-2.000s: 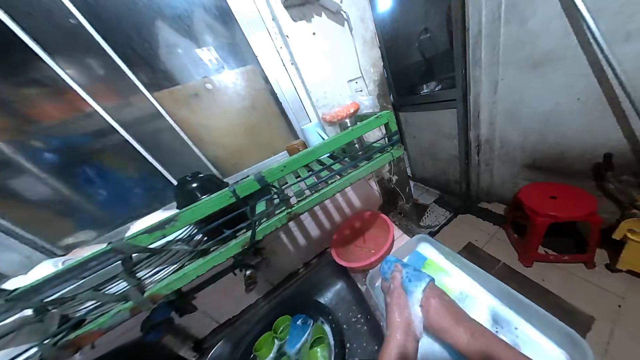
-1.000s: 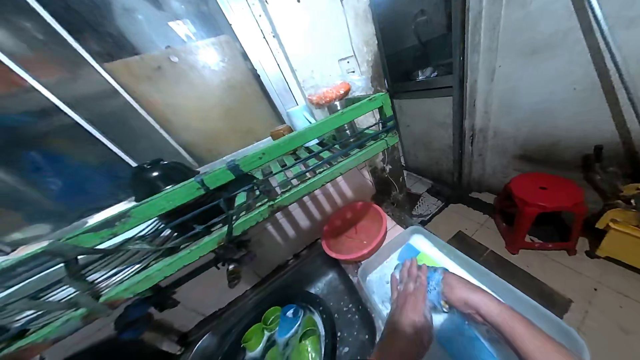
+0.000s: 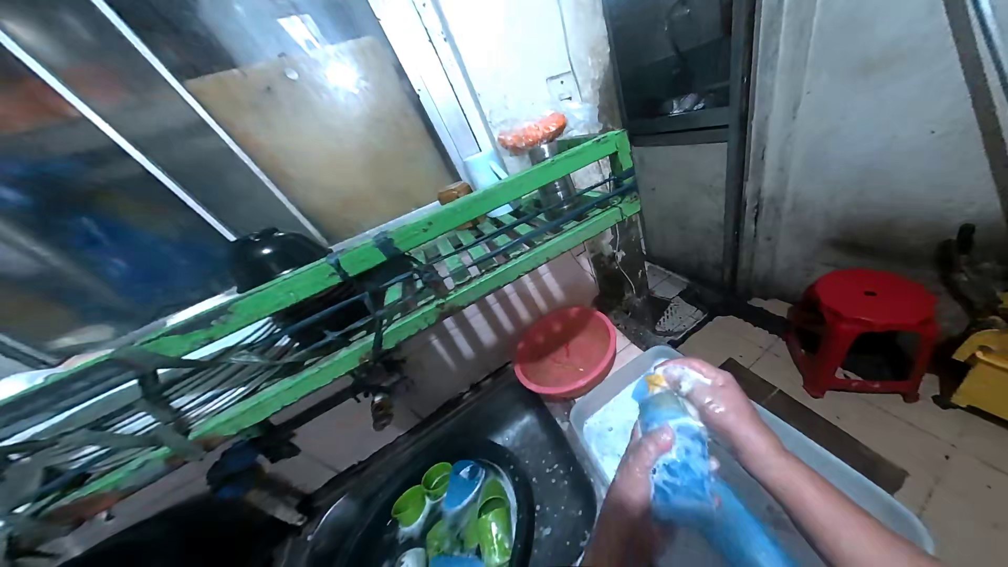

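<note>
A blue plastic pitcher or cup [image 3: 681, 465], wet with suds and partly blurred, is held over a grey plastic tub [image 3: 858, 480]. My left hand [image 3: 642, 472] grips its near side. At its upper end, my right hand [image 3: 701, 394] is closed on a soapy sponge or cloth, with a bit of yellow showing; the fingers partly hide it. Whitish soapy water lies in the tub. Left of my hands, green cups [image 3: 494, 524] and a blue cup [image 3: 465, 482] sit in a round black basin [image 3: 524, 504] within the dark sink [image 3: 555, 453].
A red plastic basin [image 3: 565, 354] stands behind the tub. A green rack [image 3: 441, 307] crosses the left side, with a metal tap [image 3: 382, 411] below it. A red plastic stool [image 3: 870, 315] and a yellow object [image 3: 988, 366] stand on the tiled floor at right.
My hands have risen from low in the tub and are apart around the blue item, which now shows clearly. Earlier they were close together over blue and green things.
</note>
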